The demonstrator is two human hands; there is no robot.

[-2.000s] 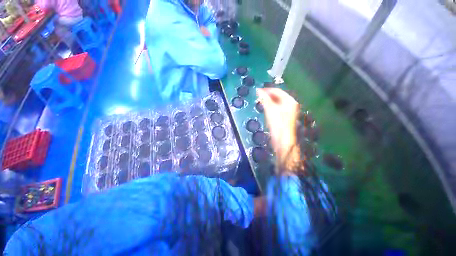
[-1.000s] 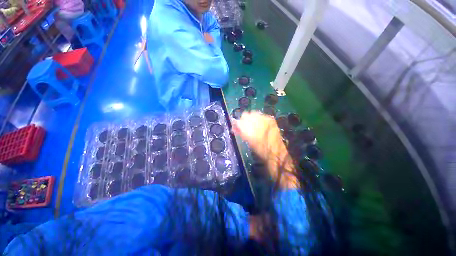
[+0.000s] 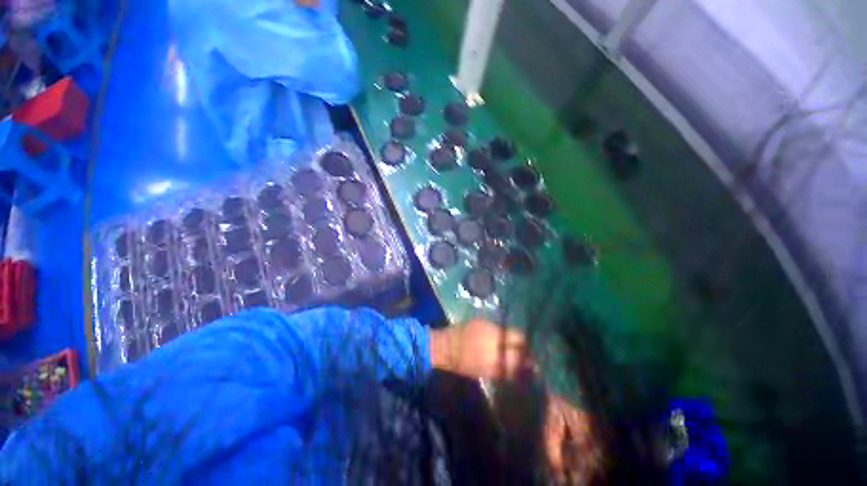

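My left hand point(image 3: 483, 349) is at the bench edge near the bottom middle, blurred and partly covered by dark hair; its fingertips are hidden. My right hand point(image 3: 568, 439) is close by, lower and to the right, dim and mostly hidden by hair. I cannot tell what either holds. Round black housings lie loose on the green bench ahead of my hands, one of them nearest at the front point(image 3: 479, 282). Several have shiny clear film around them.
A clear blister tray point(image 3: 233, 252) with dark round pieces in its pockets is on the left. A blue parts bin point(image 3: 702, 441) is at the lower right. A white post point(image 3: 479, 47) stands on the bench. A person's blue sleeve point(image 3: 285, 47) is beyond the tray.
My right hand has come back from the housings towards me, beside my left hand. The view has shifted, and the blue bin now shows at lower right.
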